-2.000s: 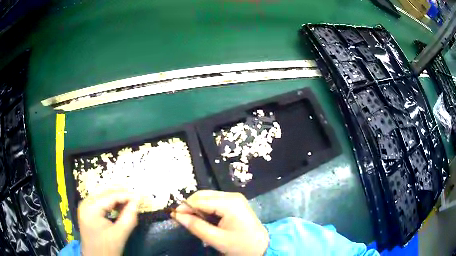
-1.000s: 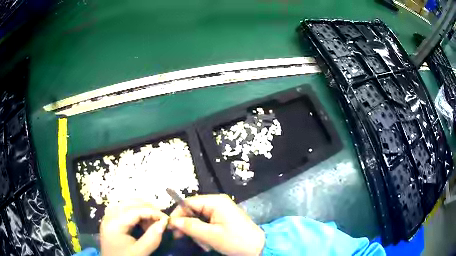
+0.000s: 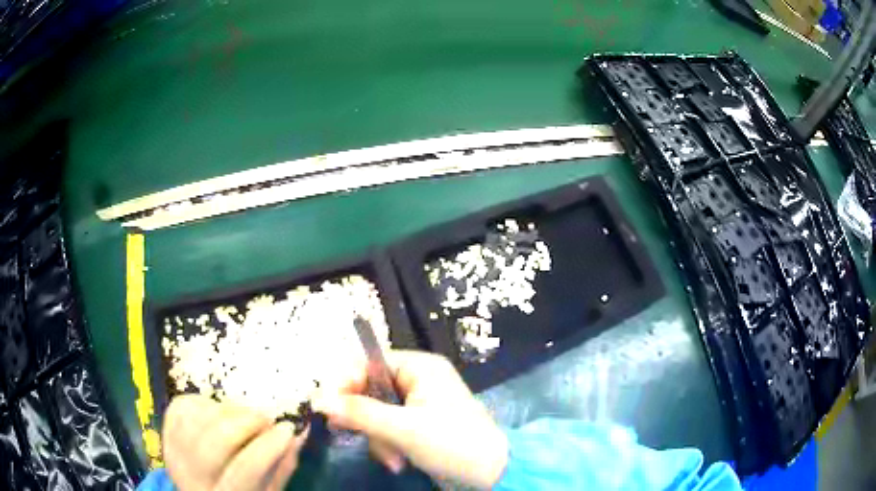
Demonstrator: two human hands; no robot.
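My left hand point(image 3: 226, 443) is low at the left, fingers closed around a small dark piece point(image 3: 300, 418) that is mostly hidden by the fingertips. My right hand point(image 3: 418, 417) is beside it, fingertips touching the dark piece, with a slim dark tool point(image 3: 375, 357) held between the fingers, its end pointing up and left. The left parts tray point(image 3: 259, 293) lies behind my hands, almost covered with tiny pale pieces point(image 3: 279, 340). The right parts tray point(image 3: 586, 259) holds a smaller scattered heap of pale pieces point(image 3: 499, 273) with greyish bits among them.
A large glossy black blister tray point(image 3: 740, 230) with dark squares in its pockets lies at the right. Another shiny black tray point(image 3: 38, 336) is at the left edge. Paired pale strips point(image 3: 384, 171) cross the green bench behind the parts trays. Yellow tape point(image 3: 139, 326) runs beside the left tray.
The dark piece between my fingertips now shows. The tool, more visible than before, stands steeper in my right hand. The bench and trays appear slightly shifted down and right in the view.
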